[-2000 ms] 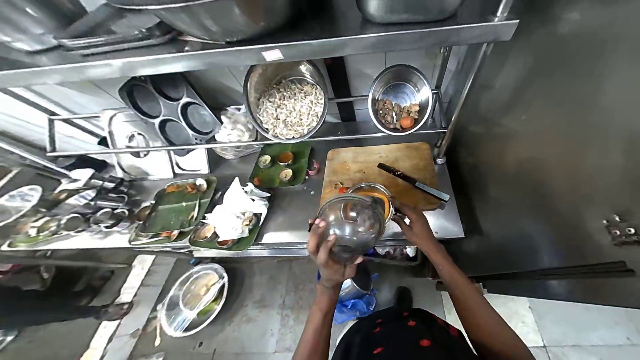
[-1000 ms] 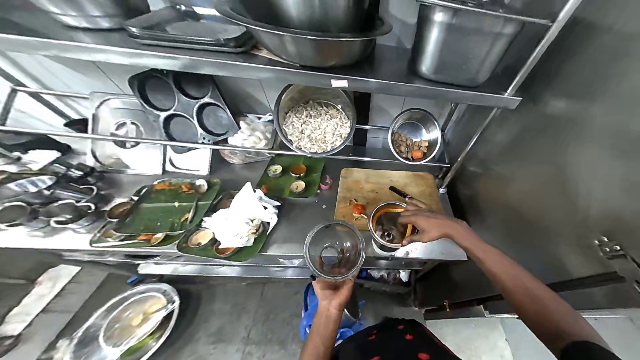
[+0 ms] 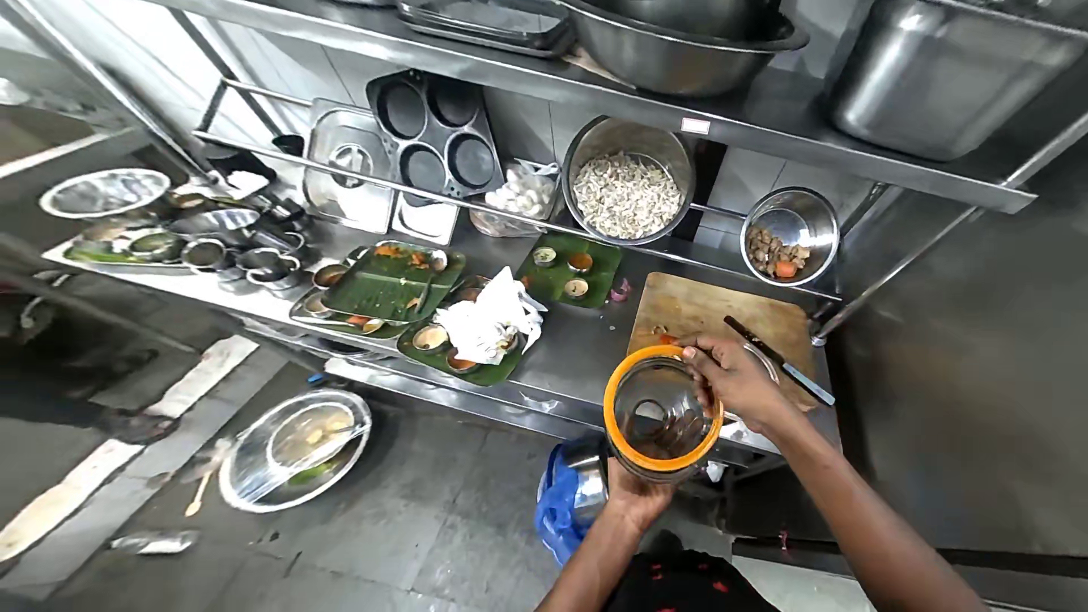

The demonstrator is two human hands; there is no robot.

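My left hand (image 3: 637, 497) supports a clear round bowl (image 3: 650, 412) from below, in front of the steel counter's edge. My right hand (image 3: 739, 378) grips an orange ring-shaped rim (image 3: 626, 365), which lies over the mouth of the bowl. Behind my right hand part of a metal rim shows on the wooden cutting board (image 3: 680, 302); the hand hides the rest. A knife (image 3: 778, 359) with a black and a light blue part lies across the board. Small orange scraps sit near the board's front left.
Banana-leaf plates (image 3: 574, 268) with small cups and crumpled white tissues (image 3: 493, 319) lie left of the board. Behind stand a steel pot of chopped pale pieces (image 3: 629, 195) and a steel bowl (image 3: 790, 234). A wide basin (image 3: 293, 450) and a blue bag (image 3: 561, 501) are below.
My right hand has moved from the metal container on the board to the clear bowl, bringing the orange ring with it. Earlier the ring was at that container. The view has shifted.
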